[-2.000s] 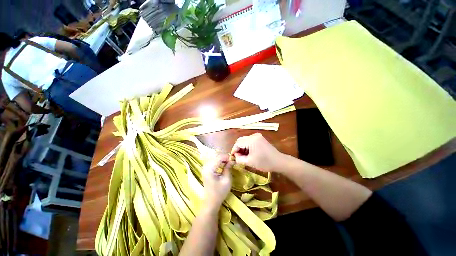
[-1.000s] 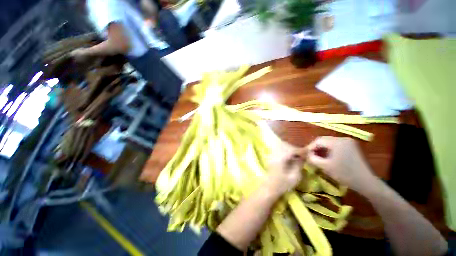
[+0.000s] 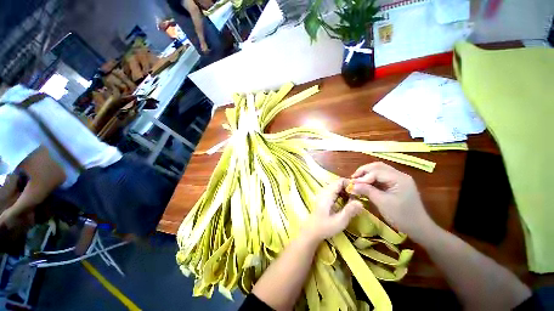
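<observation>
A large bundle of yellow strips (image 3: 261, 200) lies fanned out on the desk, gathered at its narrow top by a whitish band (image 3: 246, 124). My left hand (image 3: 331, 212) rests over the right part of the bundle, its fingertips pinching a small yellow strip end (image 3: 349, 187). My right hand (image 3: 389, 194) meets it from the right and pinches the same end with thumb and finger. The rest of that strip cannot be told apart from the bundle. A few separate strips (image 3: 389, 147) stretch to the right above my hands.
White paper slips (image 3: 431, 109), a dark flat rectangle (image 3: 483, 197) and a large yellow sheet (image 3: 516, 133) lie at the right. A potted plant (image 3: 357, 64), calendar (image 3: 410, 36) and pale partition (image 3: 273, 64) stand at the back. A person (image 3: 54, 152) is at the left.
The camera view has swung left, so the desk things appear further right than at first. Both hands stay together at the strip end. The person at left has moved nearer.
</observation>
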